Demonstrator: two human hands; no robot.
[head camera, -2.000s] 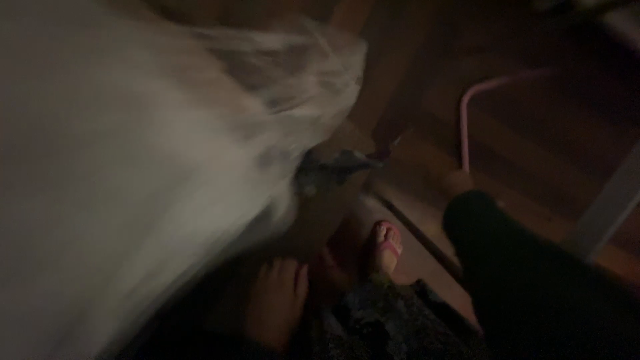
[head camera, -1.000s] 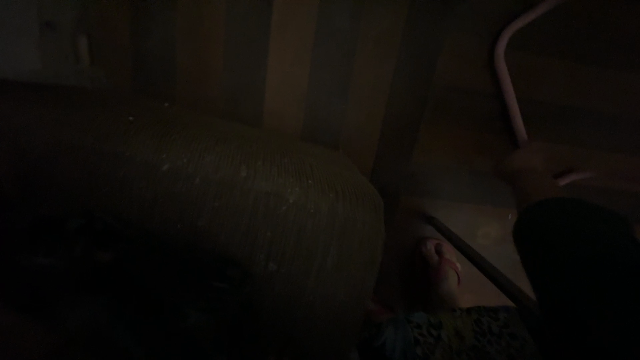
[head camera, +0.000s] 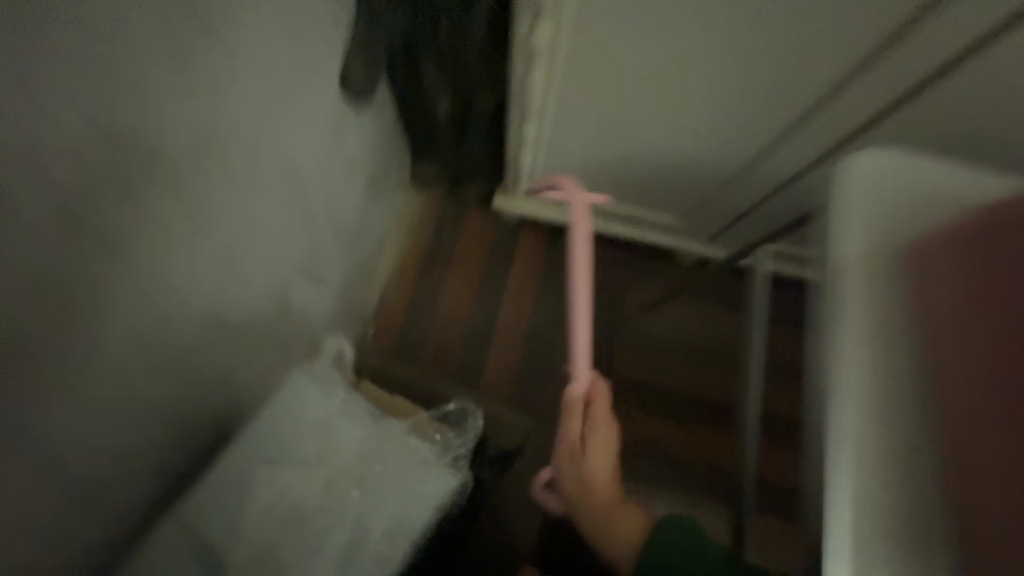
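Observation:
My right hand (head camera: 590, 448), its forearm in a dark green sleeve, is wrapped around a pink rod or tube (head camera: 580, 288). The rod stands out beyond the fingers and bends into a hook at its far end, before a pale panel (head camera: 680, 96). A small pink curve shows beside the palm. What the rod belongs to cannot be told. My left hand is not in view. At the lower left lies a whitish, clear-edged plastic bag or wrapped packet (head camera: 320, 472). The picture is dim and blurred.
A large pale surface (head camera: 200, 184) fills the left side. Dark hanging shapes (head camera: 448, 88) are at the top. Brown striped flooring (head camera: 456, 296) shows between. On the right stand a thin metal leg (head camera: 754, 400) and a white edge (head camera: 864, 360) beside a dark red surface (head camera: 976, 360).
The view has swung widely; the feet and the dark rod at the lower right of the earlier frames are out of sight. My right hand holds the pink rod throughout.

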